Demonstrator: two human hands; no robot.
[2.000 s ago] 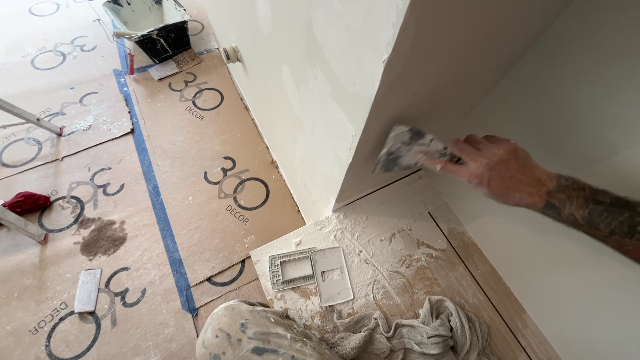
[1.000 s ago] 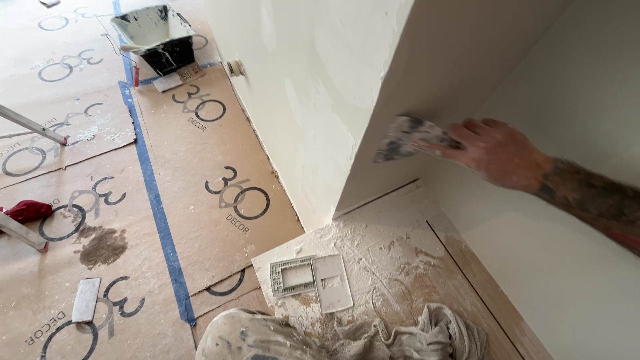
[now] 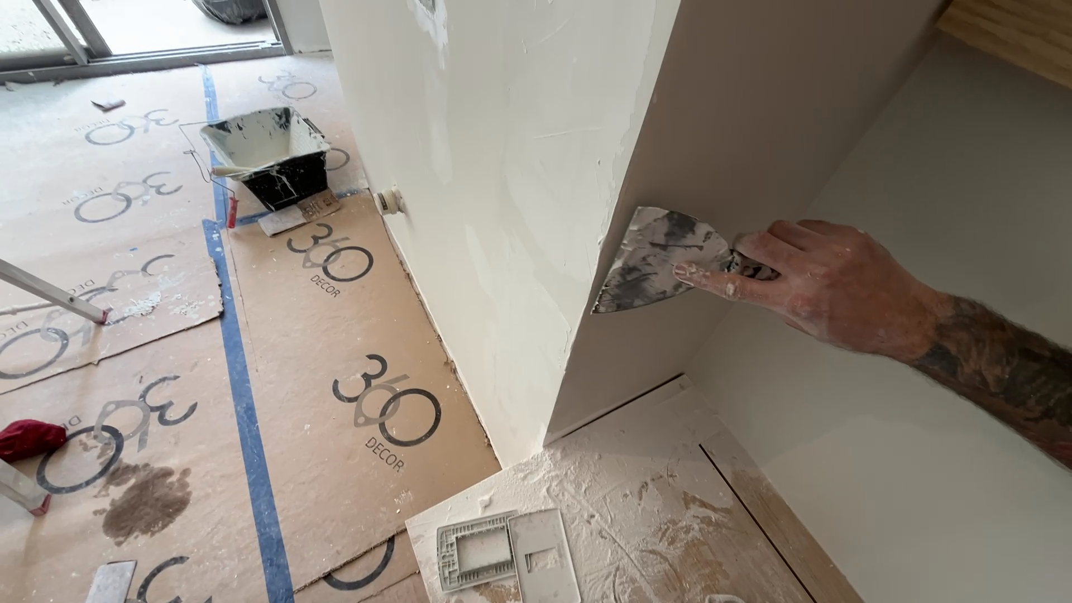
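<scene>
My right hand [image 3: 837,280], with a tattooed forearm behind it, grips the handle of a putty knife [image 3: 666,260]. Its wide blade, smeared with filler, lies at the wall's inner face [image 3: 712,126], close to the outside corner; the index finger extends onto the blade. Patches of filler show on the lighter wall face [image 3: 494,193] to the left. Below, two plastic cover plates [image 3: 544,557] rest partly overlapped on a dusty wooden board [image 3: 645,502]. My left hand is out of view.
A black bucket [image 3: 289,180] with white compound stands on floor protection board [image 3: 360,327] seamed with blue tape [image 3: 251,435]. Ladder feet [image 3: 100,316] and a red cloth [image 3: 32,440] are at the left. A round fitting [image 3: 389,201] juts from the wall near the floor.
The view has tilted up, bringing a sliding door frame into sight. My right hand still holds the putty knife, whose blade now reaches nearer the outside corner. The rag seen earlier has left view.
</scene>
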